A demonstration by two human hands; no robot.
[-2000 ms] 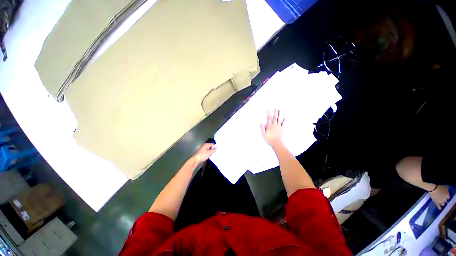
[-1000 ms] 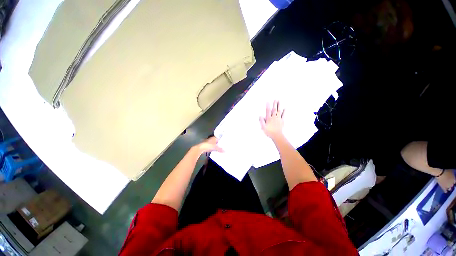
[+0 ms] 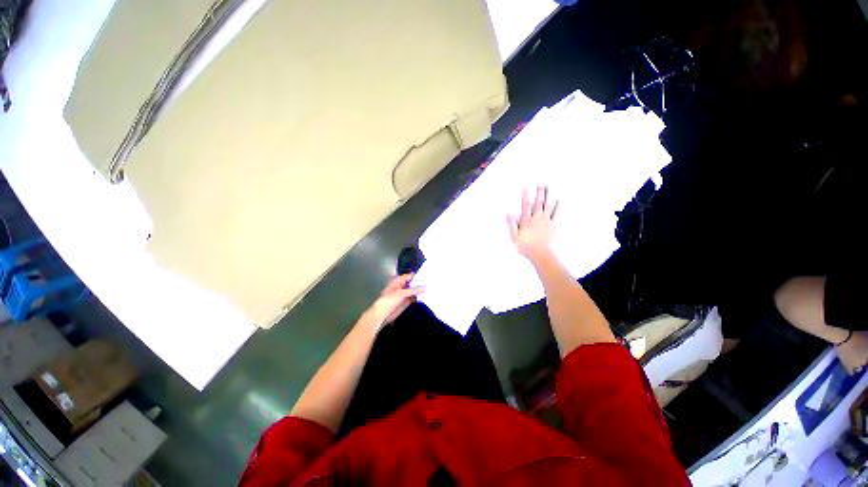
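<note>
A pile of white cut pieces lies off the table's edge in front of me; its support is mostly hidden. My right hand lies flat on the pile with its fingers apart. My left hand is at the pile's near left corner, its fingers closed at the edge of the white pieces. The large khaki panels lie stacked on the white table, left of the pile, with a curved slit at the side facing the pile.
Narrow khaki panels lie beyond the large stack on the white table. Cardboard boxes and blue stools stand at lower left. Another person's arm is at right, by a workbench.
My left hand has shifted at the pile's corner, its fingers now closing on the edge. My right hand stays flat on the pile. The view has shifted slightly.
</note>
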